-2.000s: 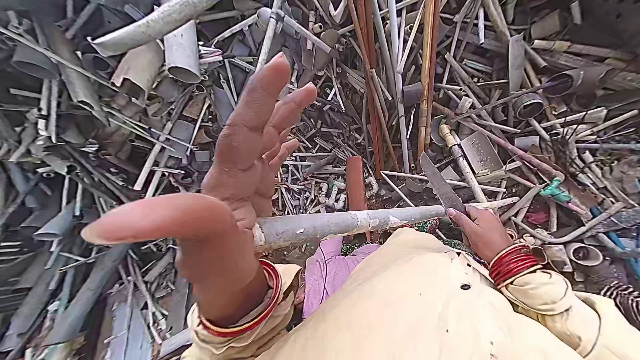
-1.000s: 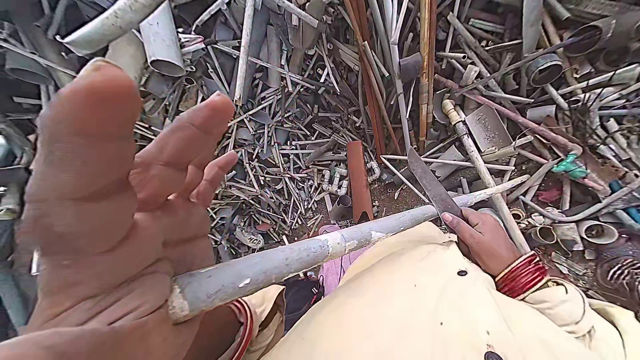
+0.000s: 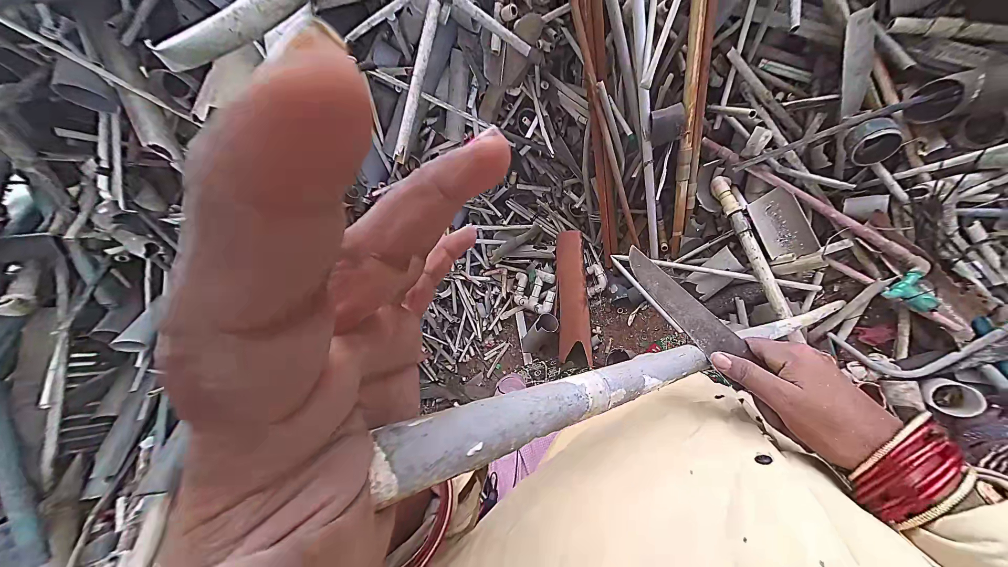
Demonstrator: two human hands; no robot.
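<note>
A grey plastic pipe with whitish patches lies slantwise across the front of my body. Its near end touches the palm of my left hand, which is raised close to the camera with the fingers spread and not wrapped round the pipe. My right hand grips a broad, dark metal blade whose tip points up and left. The blade crosses over the pipe near its narrower far part. Whether the right fingers also hold the pipe underneath is hidden.
Scrap pipes and split pipe pieces lie heaped all round. A reddish-brown channel piece lies ahead, beside white elbow fittings. Long brown pipes stand beyond it. At the right are a pinkish pipe with a green fitting and a jointed cream pipe.
My left hand appears much larger and nearer the camera than two seconds ago, with the pipe end now against its palm. My right hand still holds the blade by the pipe.
</note>
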